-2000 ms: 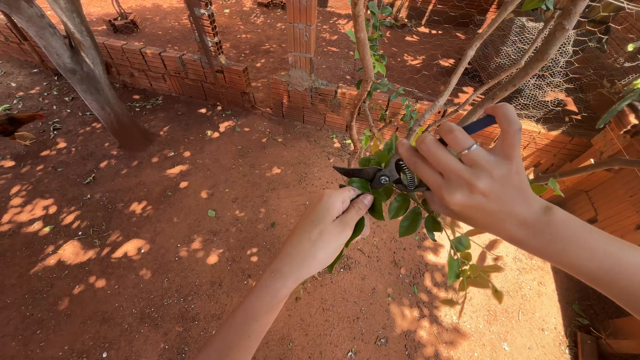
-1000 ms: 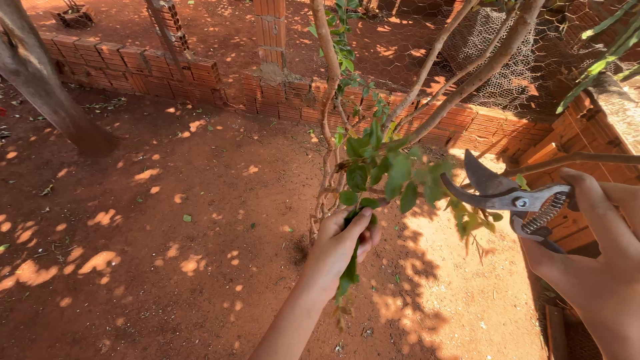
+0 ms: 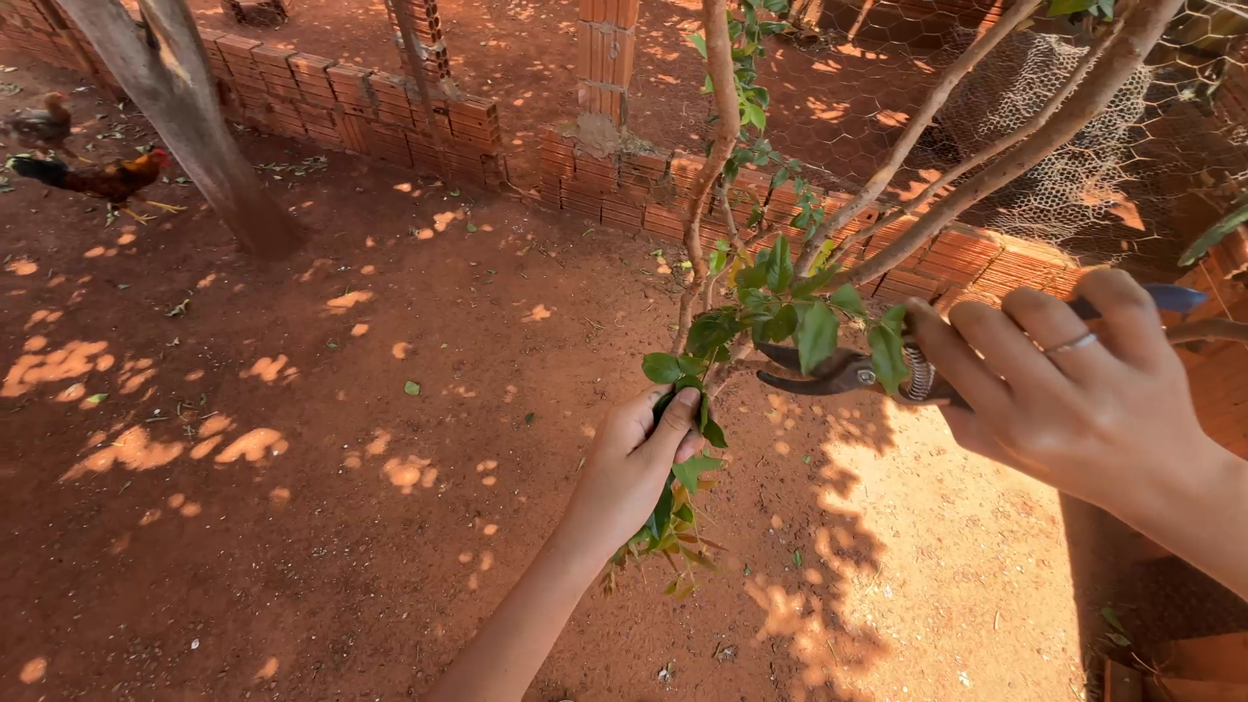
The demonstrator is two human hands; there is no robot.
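Note:
My left hand (image 3: 648,453) grips a bunch of leafy green twigs (image 3: 687,487) below the middle of the view, with leaves hanging under the fist. On the right, my right hand (image 3: 1063,390), with a ring on one finger, is closed around the pruning shears (image 3: 838,374). Their dark blades point left, slightly apart, among the green leaves (image 3: 817,334) of the small tree, just right of my left hand. Leaves hide part of the upper blade, so whether a stem lies between the blades cannot be told. One blue handle end shows behind my right hand.
Bare branches (image 3: 975,185) rise at the upper right, before wire netting (image 3: 1053,136). A low hollow-brick wall (image 3: 370,112) crosses behind. A tree trunk (image 3: 210,127) stands at the left, near a rooster (image 3: 97,182) and another chicken (image 3: 41,125). Fallen leaves dot the red soil.
From one second ago, the shears have moved left from the right edge into the foliage, and their blades are less far apart. My left hand still holds the twigs. Chickens now show at the left.

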